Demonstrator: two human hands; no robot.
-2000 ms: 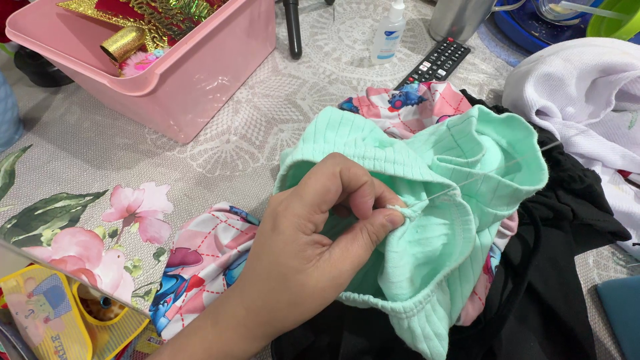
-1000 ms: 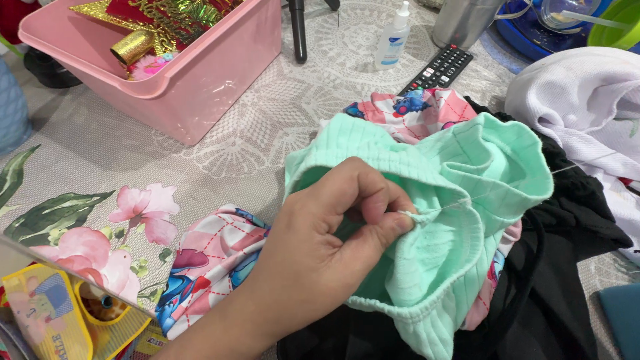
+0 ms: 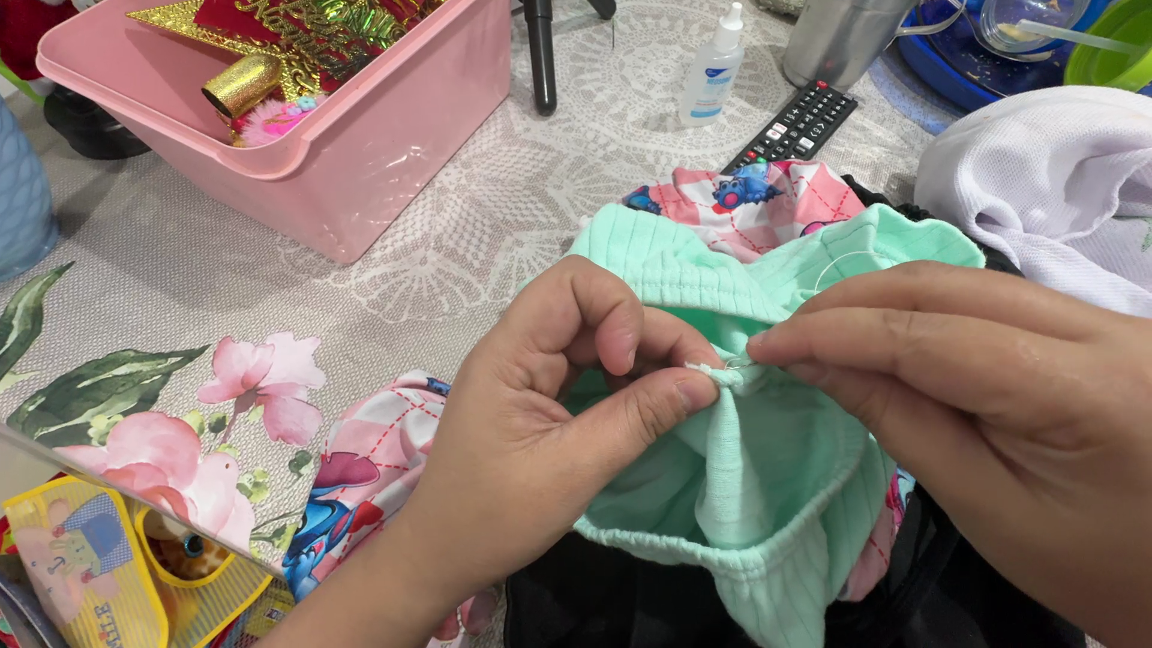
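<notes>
A mint green ribbed garment (image 3: 783, 486) with elasticated edges lies over pink-and-white printed fabric (image 3: 747, 198) and black cloth (image 3: 594, 594). My left hand (image 3: 576, 396) pinches a gathered seam of the green garment between thumb and fingers. At the same seam, just to the right, the fingertips of my right hand (image 3: 918, 387) are brought together; white thread (image 3: 841, 261) loops above them. Whether a needle sits between those fingertips cannot be made out.
A pink plastic bin (image 3: 396, 135) of shiny decorations stands at the upper left. Behind the garment are a dropper bottle (image 3: 711, 76), a black remote control (image 3: 796, 126) and a metal cup (image 3: 832, 40). White cloth (image 3: 1035, 180) lies at the right.
My right hand has come into view from the right and reached the seam. My left hand keeps its pinch on the green garment.
</notes>
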